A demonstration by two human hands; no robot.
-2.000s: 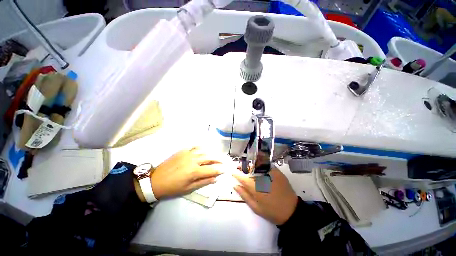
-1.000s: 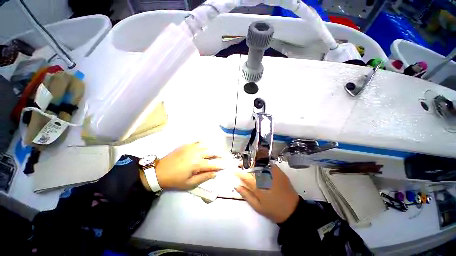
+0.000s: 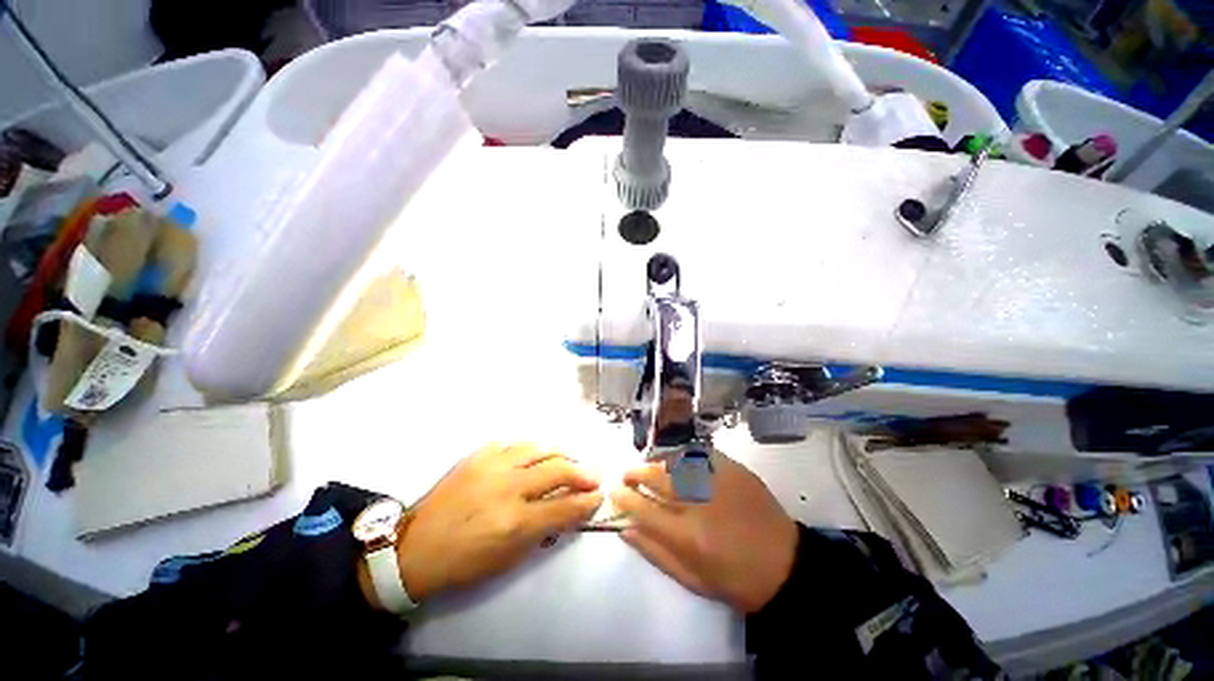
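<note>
A pale fabric panel [image 3: 607,512] lies under the fingers at the needle area of the white sewing machine [image 3: 799,286]; most of it is hidden by the hands and washed out by glare. My left hand [image 3: 486,522] lies flat on it, left of the needle, fingers pointing right. My right hand [image 3: 712,532] presses it from the right, its fingers partly behind the shiny lever guard [image 3: 672,373]. The fingertips of both hands are close together. The presser foot and needle cannot be made out.
The white work lamp [image 3: 326,226] hangs at left above yellowish pieces [image 3: 366,339]. A pale stack [image 3: 180,468] lies left, with a labelled bundle [image 3: 113,373] behind it. Folded pale pieces [image 3: 939,506] and bobbins [image 3: 1092,499] lie right. A white trough [image 3: 346,87] edges the back.
My left hand has come nearer the table's front edge, and its fingertips are closer to my right hand's. The panel corner that showed below my left hand is now hidden. The view has shifted slightly.
</note>
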